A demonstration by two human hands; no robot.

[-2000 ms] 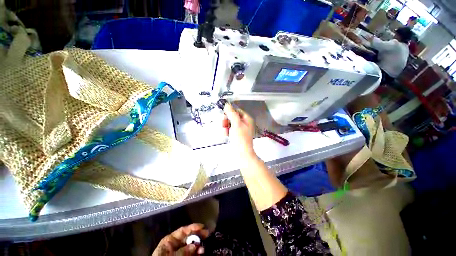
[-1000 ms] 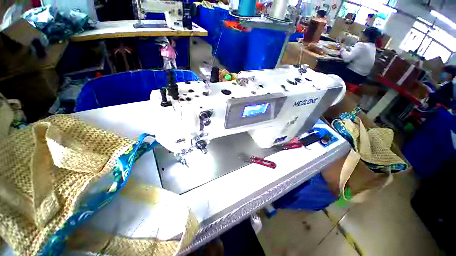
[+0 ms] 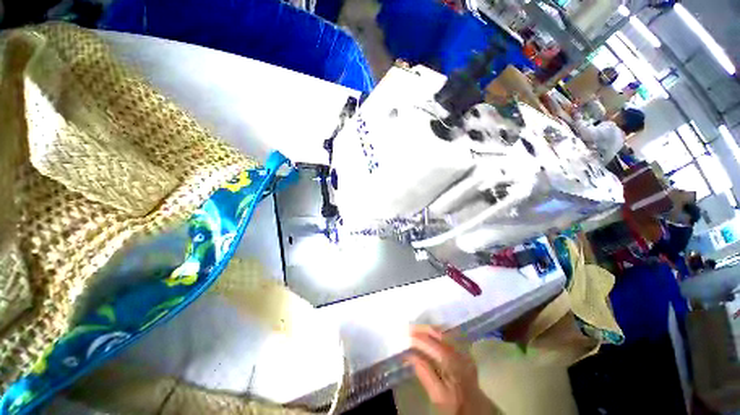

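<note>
My right hand (image 3: 445, 371) is at the table's front edge, slightly blurred, fingers bent and a little apart, with nothing visible in it. My left hand is out of the picture. The white sewing machine (image 3: 422, 162) stands behind the lit metal bed (image 3: 365, 271); its needle area is blurred and no fabric shows under it. A beige woven bag (image 3: 122, 146) lies at the left, its blue flowered lining (image 3: 195, 251) reaching the bed's left edge. A beige strap (image 3: 203, 399) lies near the front edge.
Red-handled snips (image 3: 462, 279) lie at the bed's right. Another red-handled tool (image 3: 505, 258) lies near the table's right end. Another beige bag (image 3: 592, 296) is beyond that end. A blue bin (image 3: 243, 32) stands behind the table. A person (image 3: 604, 134) sits in the background.
The view has tilted and come closer to the table. My right hand, at the needle area two seconds ago and unseen one second ago, is now at the front edge. My left hand has left view.
</note>
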